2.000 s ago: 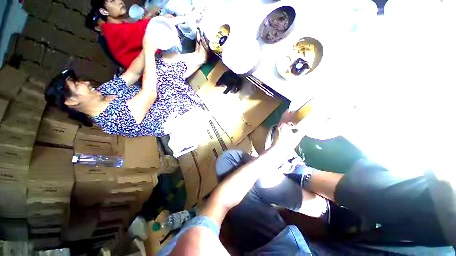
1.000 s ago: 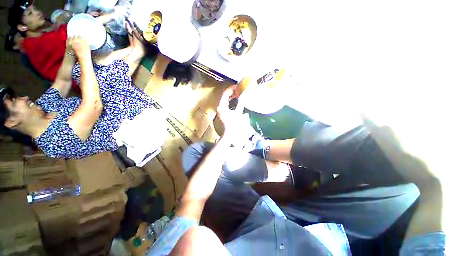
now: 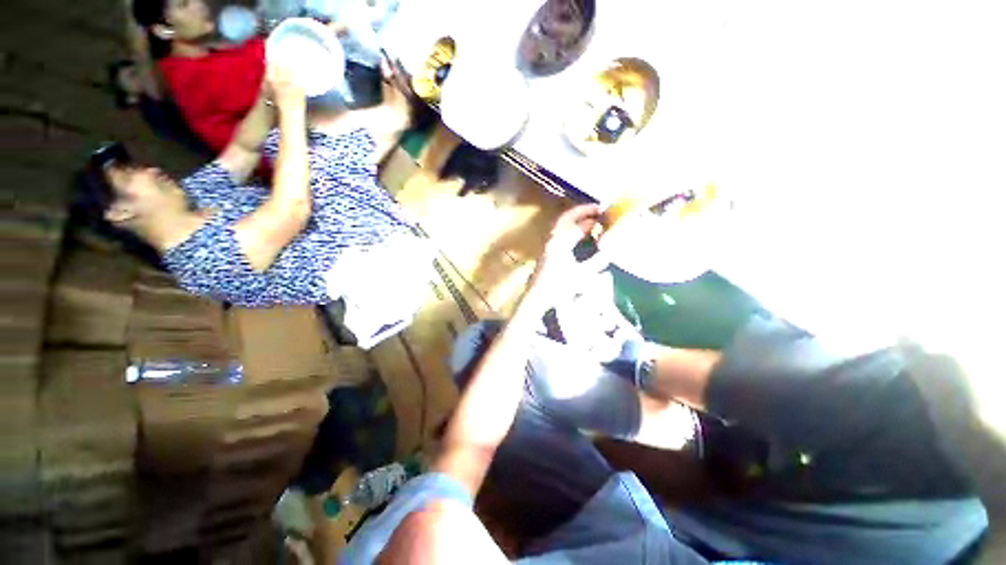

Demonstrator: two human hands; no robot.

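Observation:
A round tan housing with a white bowl against its underside is at the near table edge, partly washed out by glare. Dark and metallic bits show inside the housing. My left hand is bare, with its fingers closed on the housing's left rim. A small dark spot shows beside the fingers; I cannot tell what it is. My right forearm runs up the right edge into the glare, and my right hand cannot be made out.
Another tan housing with a black insert and a dark brown housing are on the table. A person in a patterned dress holds a white bowl at left. Cartons are stacked at left; flattened cardboard covers the floor.
The view has swung left, then back partway right. The tan housing's inside shows more than two seconds ago. The person in the patterned dress has tilted the white bowl.

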